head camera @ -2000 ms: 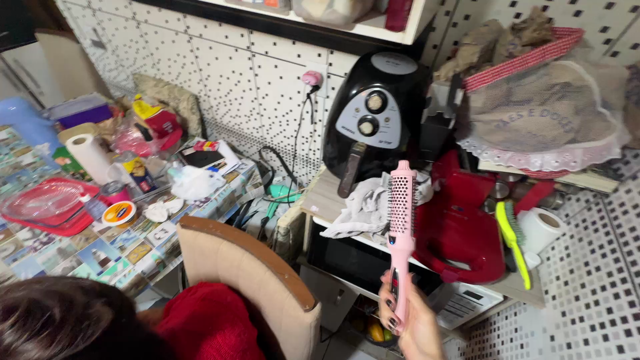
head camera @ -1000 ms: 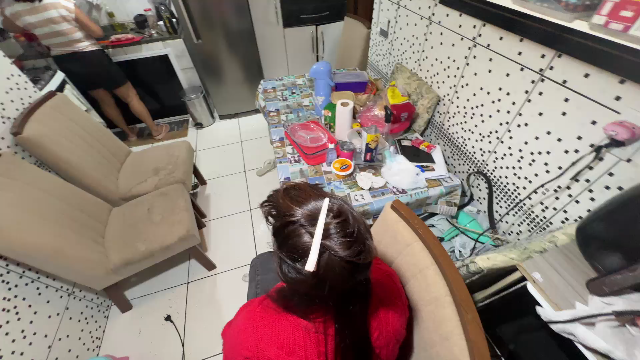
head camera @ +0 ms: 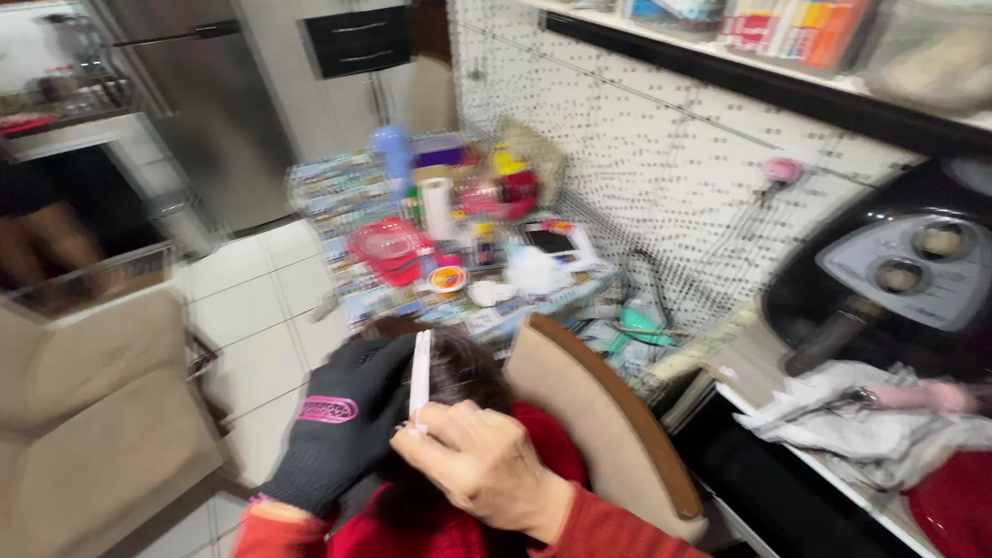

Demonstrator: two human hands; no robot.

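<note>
A seated person in a red top has dark hair (head camera: pixel 465 368) with a pale pink hair clip (head camera: pixel 420 372) on the crown. My right hand (head camera: pixel 477 461) is bare and pinches the lower end of the clip. My left hand (head camera: pixel 349 418), in a black glove with a pink mark, lies against the left side of the head; its fingertips are hidden in the blur and hair, so I cannot tell whether they grip anything. The pink hot-air brush (head camera: pixel 922 397) rests on a white cloth (head camera: pixel 845 434) at the right, below the black air fryer (head camera: pixel 891 271).
A beige chair back with a wooden edge (head camera: pixel 612 418) stands behind the seated person. Beyond is a table (head camera: pixel 310 186) with containers and a paper towel roll (head camera: pixel 438 208). A beige chair (head camera: pixel 101 418) is at the left. Another person (head camera: pixel 46 232) stands by the counter. A shelf (head camera: pixel 697 70) overhangs at upper right.
The pink brush, held in my right hand two seconds ago, now lies on the white cloth. Both my hands have come to the seated person's head, the right one onto the clip.
</note>
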